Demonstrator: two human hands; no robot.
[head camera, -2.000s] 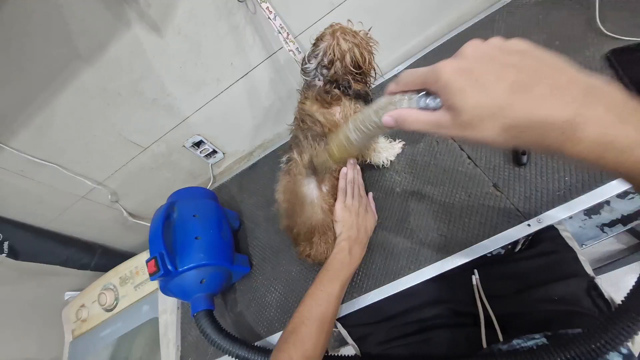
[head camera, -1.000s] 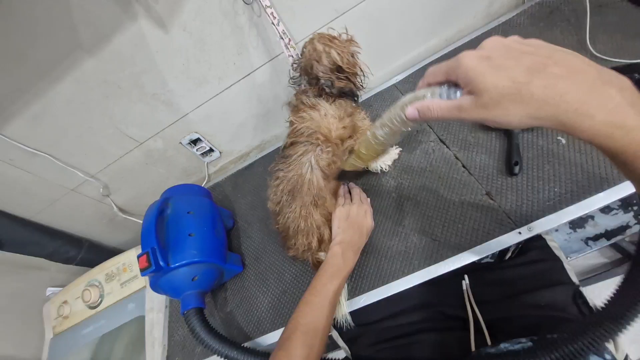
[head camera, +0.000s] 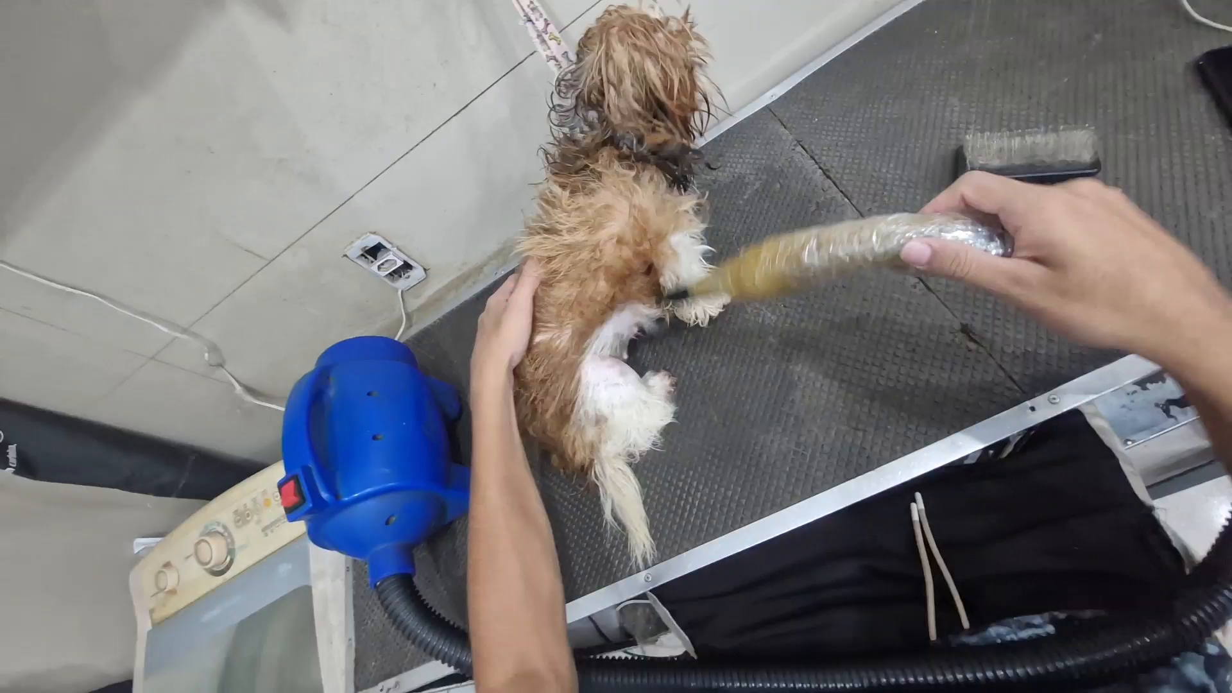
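A wet brown and white dog (head camera: 597, 260) is on the black rubber-topped grooming table (head camera: 818, 366), its head toward the wall, held by a patterned strap (head camera: 544, 34). My left hand (head camera: 505, 322) rests flat against the dog's left flank, partly hidden by fur. My right hand (head camera: 1049, 250) grips the dryer's hose end, a tube wrapped in clear and yellowish film (head camera: 828, 252). Its black tip is by the dog's foreleg and belly. The blue pet dryer (head camera: 371, 443) with a red switch stands left of the dog.
A slicker brush (head camera: 1030, 154) lies beyond my right hand. The black corrugated hose (head camera: 866, 674) runs along the bottom, below the table's metal edge (head camera: 866, 481). A wall outlet (head camera: 385, 260) with a white cable, a washing machine (head camera: 231, 568) and a black object (head camera: 1218, 82) are around.
My left hand has moved from the dog's right side to its left flank, by the wall. The dog's white belly and hind leg now show. The hose tip has moved lower over its side.
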